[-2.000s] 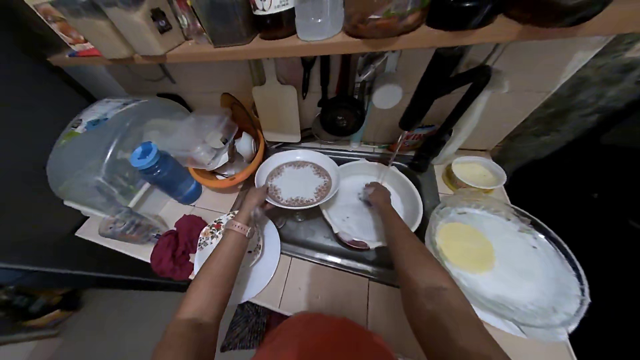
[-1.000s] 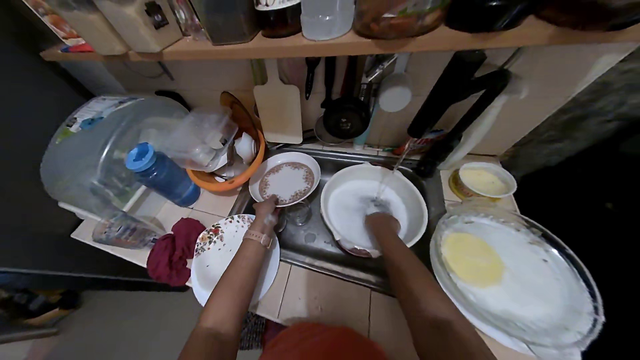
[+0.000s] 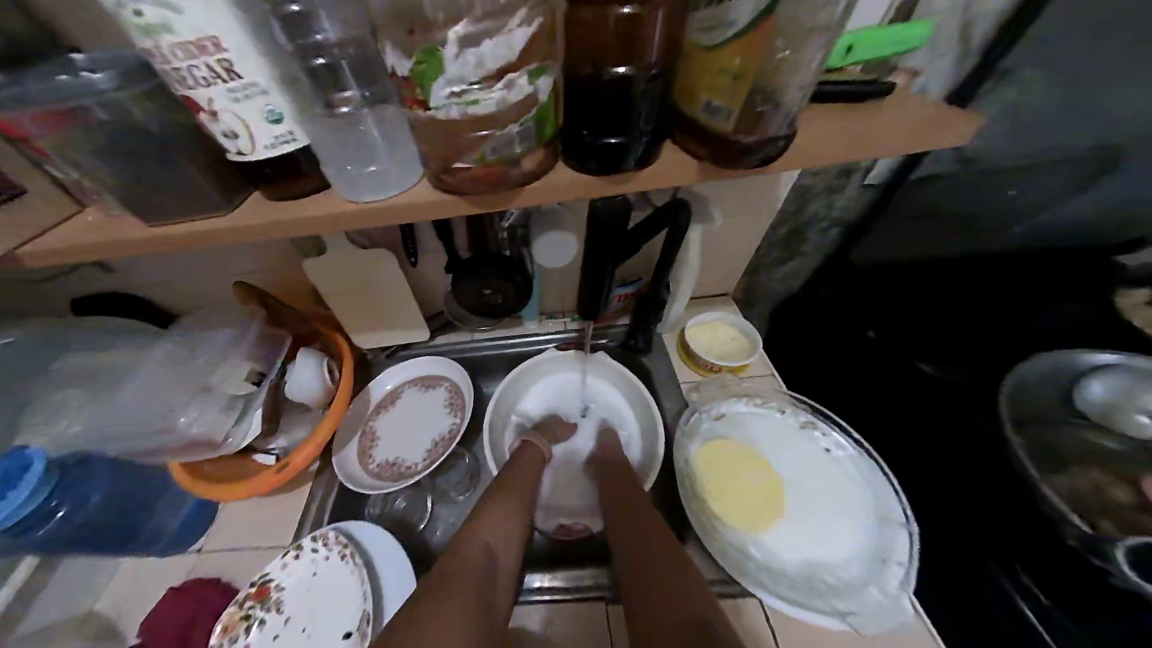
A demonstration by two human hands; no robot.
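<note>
Both of my hands are in a white bowl [image 3: 639,396] that stands in the steel sink under a thin stream of water from the black faucet [image 3: 596,270]. My left hand [image 3: 547,434] is in the cloudy water on the left side, its fingers partly hidden. My right hand [image 3: 607,443] dips in beside it, fingertips under the water; whether it holds anything is hidden. A white oval dish with a brown floral pattern [image 3: 414,427] leans in the sink to the left, touched by neither hand. Clear glasses [image 3: 400,508] lie below it.
An oval glass dish with a yellow disc [image 3: 837,504] and a small tub [image 3: 720,344] stand right of the sink. Left are an orange basket [image 3: 310,459], a blue bottle [image 3: 108,504], a floral plate [image 3: 306,594] and a dark red cloth [image 3: 184,612]. A loaded shelf [image 3: 504,202] hangs above.
My left hand has let go of the brown-patterned dish and moved right into the white bowl beside my right hand. That dish now rests in the sink's left side. The view has shifted.
</note>
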